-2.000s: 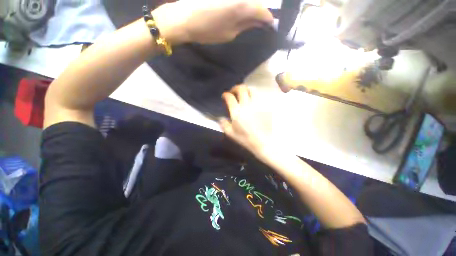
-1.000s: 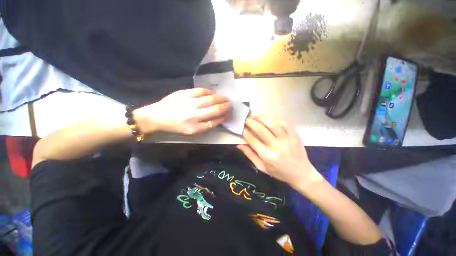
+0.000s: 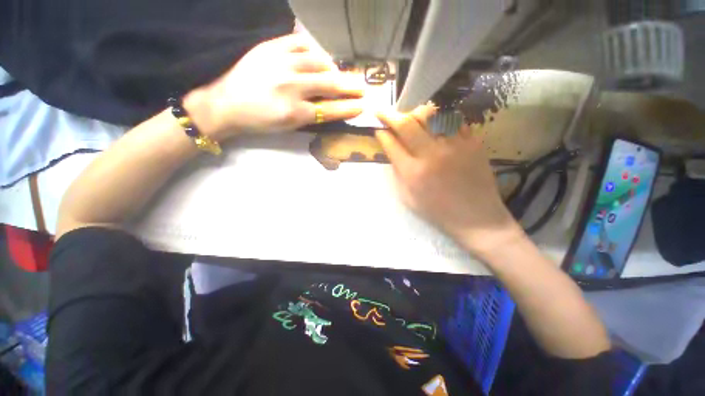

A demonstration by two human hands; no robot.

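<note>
My left hand (image 3: 278, 89) lies flat over a small grey piece with a dark edge, by the needle area under the lamp. A bit of the pale piece (image 3: 376, 99) shows between my hands. My right hand (image 3: 448, 174) has its fingertips at the right end of that piece; its grip is partly hidden. The black garment panel (image 3: 139, 46) spreads at the upper left, partly under my left hand. The presser foot (image 3: 379, 73) is just beyond my fingertips. The off-white machine head (image 3: 464, 46) stands above my right hand.
Black-handled shears (image 3: 550, 189) lie right of my right hand, partly hidden. A lit smartphone (image 3: 616, 209) rests at the table's right edge. Grey cloth (image 3: 46, 147) lies at left. A red container (image 3: 29, 249) and a blue basket (image 3: 485, 325) are below the table.
Both hands have moved up to the presser foot with the small grey piece. The black panel has shifted up and left in view. The machine head now covers more of the picture.
</note>
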